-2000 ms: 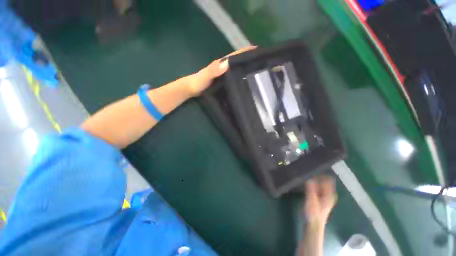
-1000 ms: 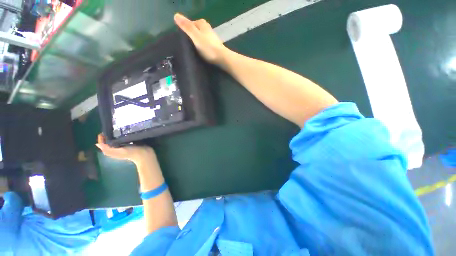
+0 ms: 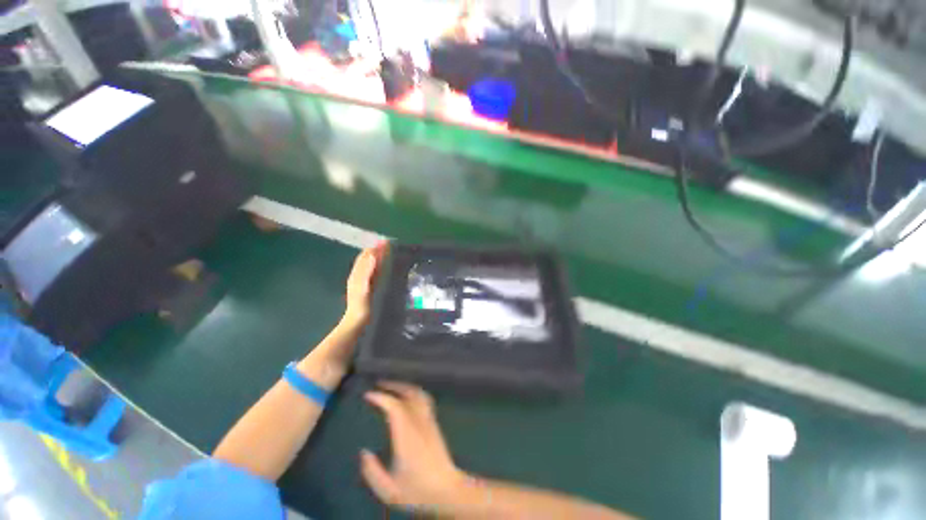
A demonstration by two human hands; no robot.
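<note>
An open tablet unit in a black foam tray (image 3: 472, 371) lies on the dark-green bench in front of me. Silver-white battery parts, dark cables and a small green piece show inside, blurred. My left hand (image 3: 362, 289), with a blue wristband, holds the tray's left edge; its fingers are partly hidden. My right hand (image 3: 411, 447) is just in front of the tray's front left corner, fingers spread and empty. A white label roll (image 3: 759, 432) stands on the bench at the right, its strip running out of the bottom of the picture.
Black trays with lit tablets (image 3: 100, 114) stand at the left. A low green edge (image 3: 447, 193) runs behind the bench strip. Dark cables (image 3: 696, 213) hang at the upper right. A blue stool (image 3: 71, 406) is at the lower left.
The tray has turned, so its green piece now lies at the left. My left hand has stayed on an edge. My right hand has left the tray and come in front of it.
</note>
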